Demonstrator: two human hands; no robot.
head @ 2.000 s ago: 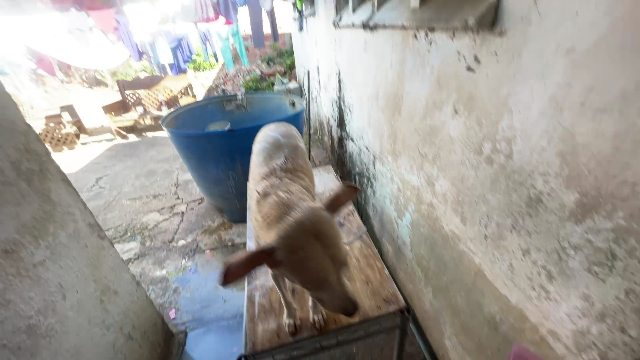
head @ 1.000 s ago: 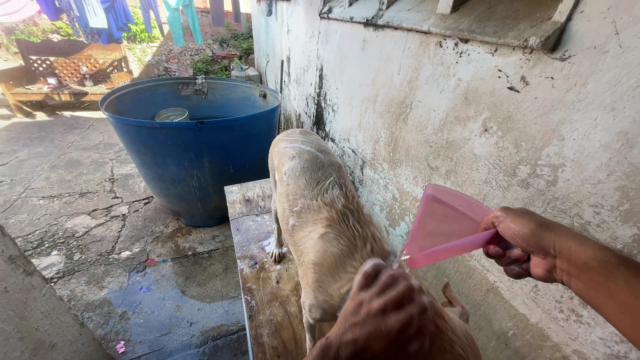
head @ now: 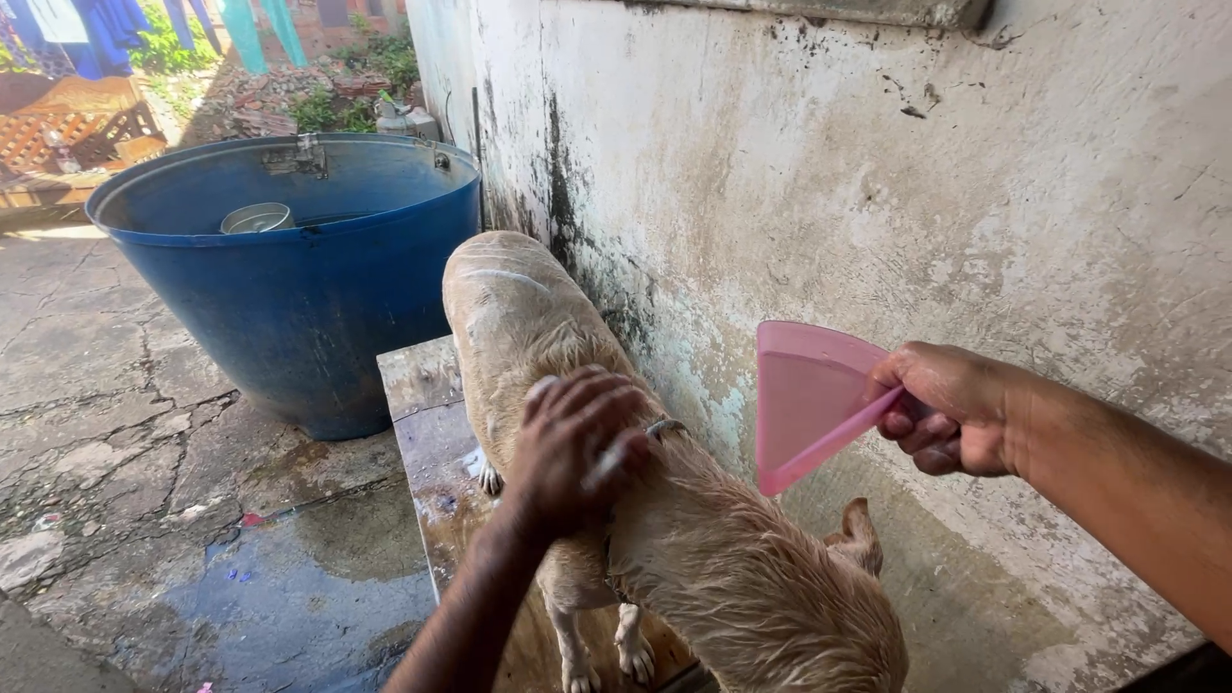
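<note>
A wet, light tan dog [head: 741, 558] stands on a wooden board [head: 433, 462], its head toward the bottom right and its rump toward the blue tub. White lather streaks show on its rump. My left hand [head: 582, 448] lies on its back just behind the collar [head: 666, 426], fingers spread, with some foam on them. At the right, my right hand [head: 938, 409] grips a pink translucent plastic scoop [head: 813, 399] by its narrow end, in the air beside the wall and above the dog.
A large blue plastic tub [head: 289, 308] holding water and a metal pan [head: 257, 218] stands behind the board. The stained plaster wall [head: 866, 192] runs along the right. Cracked, partly wet concrete [head: 318, 568] lies at the left. Laundry [head: 260, 34] hangs at the back, near a wooden bench [head: 77, 135].
Both hands have come into view since the oldest frame. My left hand is now farther up the dog's back than one second ago. The scoop, tilted over the dog before, is now away from its back.
</note>
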